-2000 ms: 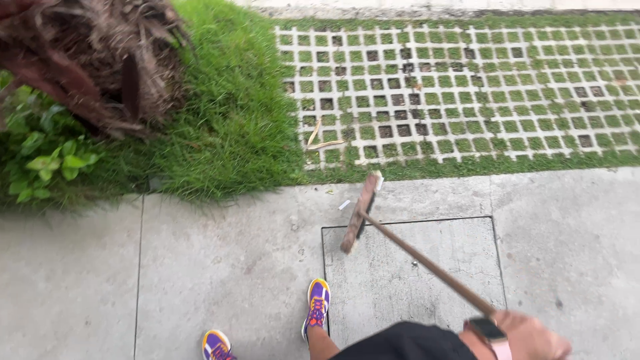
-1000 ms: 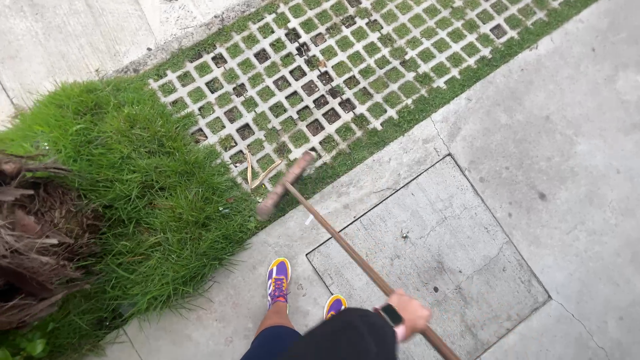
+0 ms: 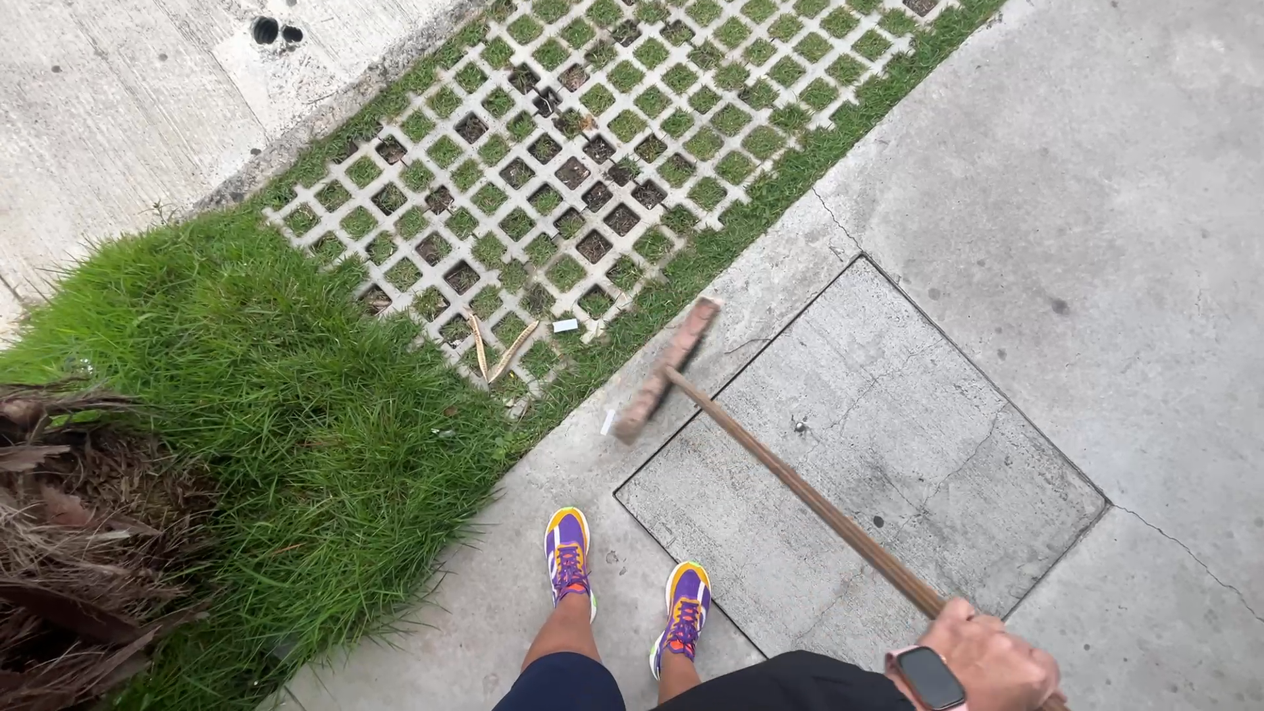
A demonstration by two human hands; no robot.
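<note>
My left hand [image 3: 992, 657], with a smartwatch [image 3: 928, 677] on its wrist, grips the wooden handle [image 3: 820, 504] of a push broom at the lower right. The handle runs up and left to the broom head [image 3: 667, 370], which is blurred and lies over the concrete strip beside the grass edge. A small white scrap [image 3: 608, 423] shows beside the head's lower end. Another white piece [image 3: 565, 325] lies on the grid pavers, next to a V-shaped dry pod or leaf [image 3: 499, 354]. My right hand is out of view.
Concrete grid pavers [image 3: 553, 188] with grass run across the top. Long grass [image 3: 326, 454] and a shaggy trunk base [image 3: 89, 553] are at left. A square concrete cover [image 3: 869, 454] is set in the pavement beside my purple shoes [image 3: 568, 553].
The broom head has moved from over the grass and paver edge onto the concrete, near the cover's edge. My left hand stays on the handle. The view has turned.
</note>
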